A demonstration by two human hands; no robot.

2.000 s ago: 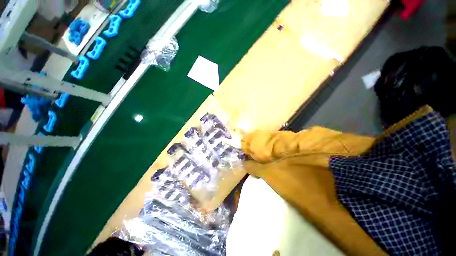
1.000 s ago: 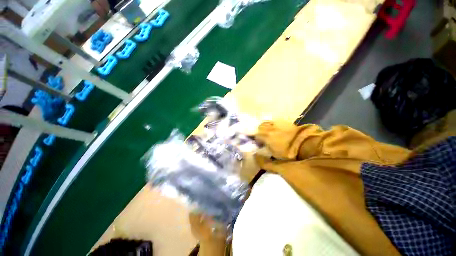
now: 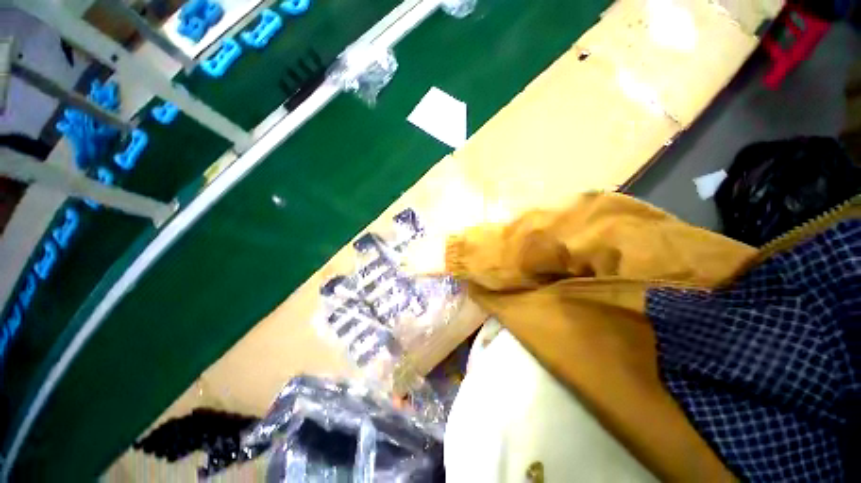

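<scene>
Several bagged black pronged parts (image 3: 373,288) lie in a row under shiny clear film on the cardboard-covered bench. A large clear bag (image 3: 349,434) with dark contents is at the bottom edge, nearer my left side. My right sleeve reaches the near end of the row; my right hand (image 3: 432,275) is washed out and blurred at the cuff, against the film, its fingers unclear. Only a small skin-toned patch of my left hand (image 3: 404,389) shows beside the large bag; its grip is hidden. A dark pile of loose black parts (image 3: 198,436) is at lower left.
Beyond the bench (image 3: 557,123) runs the green belt (image 3: 245,255) with a white paper (image 3: 440,118), crumpled film (image 3: 366,71) on the rail and a loose black part (image 3: 304,77). Blue parts (image 3: 222,57) line the far side. A black sack (image 3: 788,189) and red stool (image 3: 795,45) stand on the floor.
The large bag, lifted over the bagged row a second ago, is now down at the bottom edge, and the row shows again. My left hand has become mostly hidden. The view has shifted.
</scene>
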